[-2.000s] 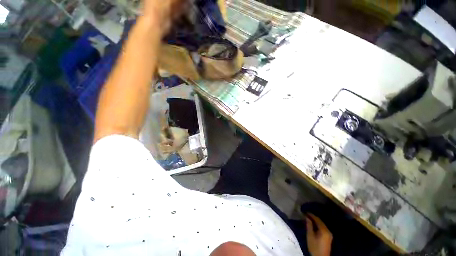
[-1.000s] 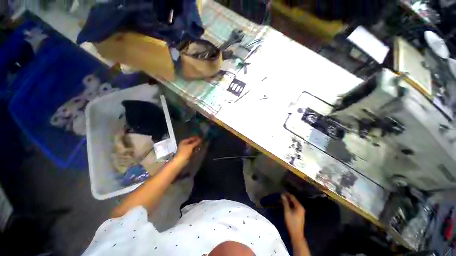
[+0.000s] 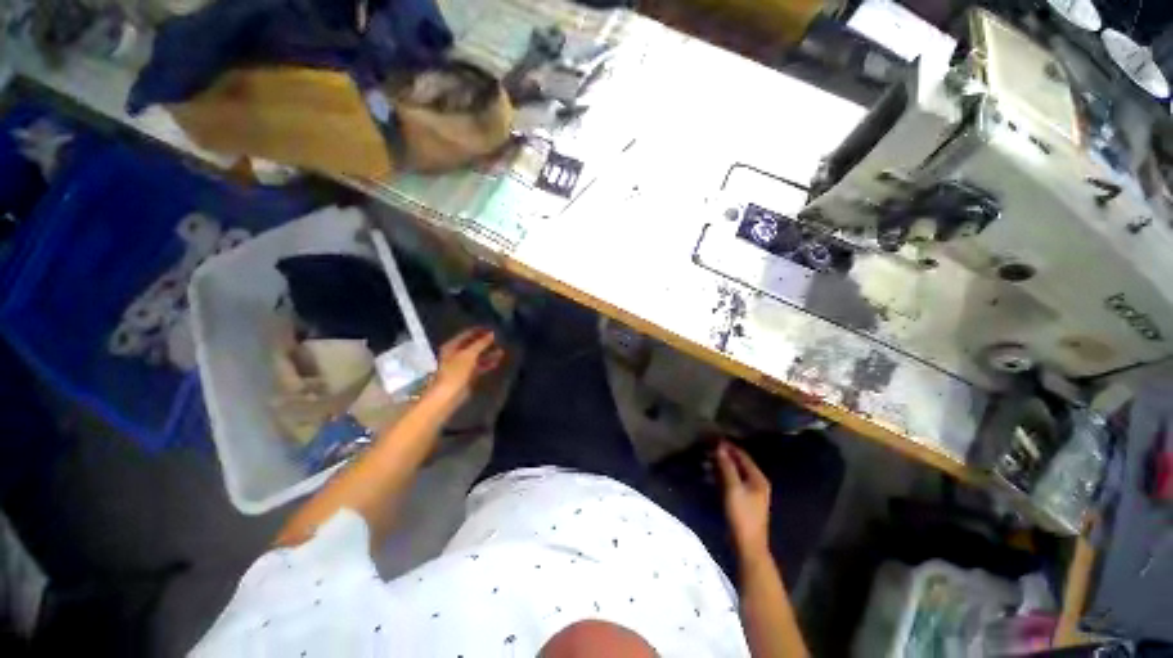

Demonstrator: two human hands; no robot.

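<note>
The off-white sewing machine head (image 3: 1029, 244) stands tilted over the right part of the white table. Two round metal hooks (image 3: 787, 237) show in the dark bed opening, beside a shiny slide plate (image 3: 787, 279). My left hand (image 3: 472, 357) is below the table edge, left of my lap, with loosely bent fingers and nothing seen in it. My right hand (image 3: 742, 482) is over my right thigh with curled fingers; whether it holds something small cannot be told. Both hands are apart from the machine.
A tan-brown bag (image 3: 450, 122) with dark cloth lies at the table's left, near a black slotted plate (image 3: 560, 174). A white bin (image 3: 232, 411) and a blue container (image 3: 71, 309) are at left. A parts tray (image 3: 1023, 444) is at right, above another white bin (image 3: 907, 611).
My left hand has come down from the bag area to beside my lap. My right hand stays low near my thigh. The view has shifted right, showing more of the machine.
</note>
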